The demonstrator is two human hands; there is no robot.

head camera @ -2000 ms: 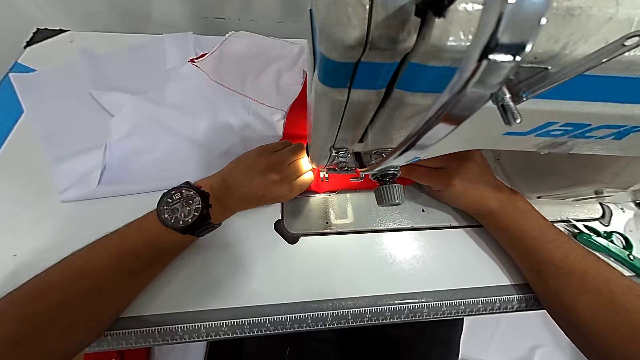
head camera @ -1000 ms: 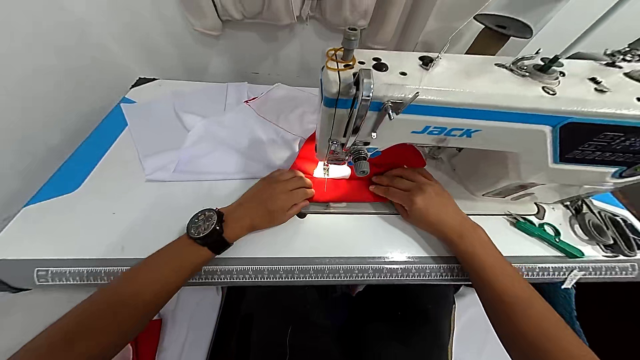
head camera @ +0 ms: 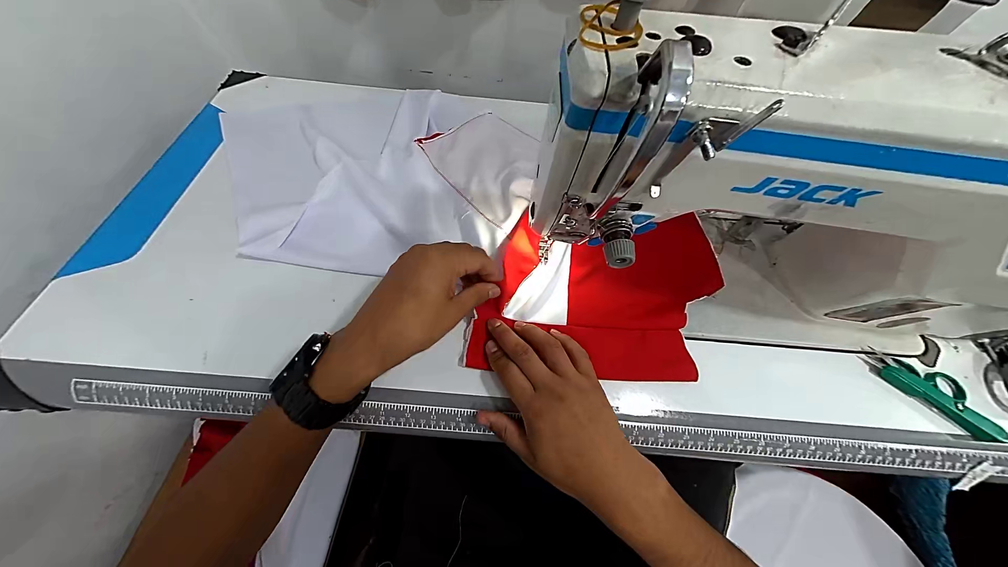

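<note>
A red fabric piece (head camera: pixel 630 291) with a white section (head camera: pixel 543 291) lies beneath the needle area of a Jack sewing machine (head camera: pixel 748 150), its folded lower strip near the table edge. My left hand (head camera: pixel 433 303), with a black watch at the wrist, has thumb and fingertips at the red fabric's left edge; whether it pinches the cloth I cannot tell. My right hand (head camera: pixel 551 386) rests its fingertips on the red strip, fingers slightly apart. White fabric (head camera: pixel 354 189) with a red-edged corner spreads to the left. The presser foot (head camera: pixel 544 249) is lit brightly over the cloth.
Green thread snips (head camera: pixel 937 398) lie at the right, with other metal scissors partly cut off by the frame. A measuring tape (head camera: pixel 488 421) runs along the table's front edge. White and red fabrics hang below the table. A wall stands behind.
My right hand has moved from the fabric's right side to its lower left, close to my left hand. More of the red fabric now shows in front of the machine. The view has shifted.
</note>
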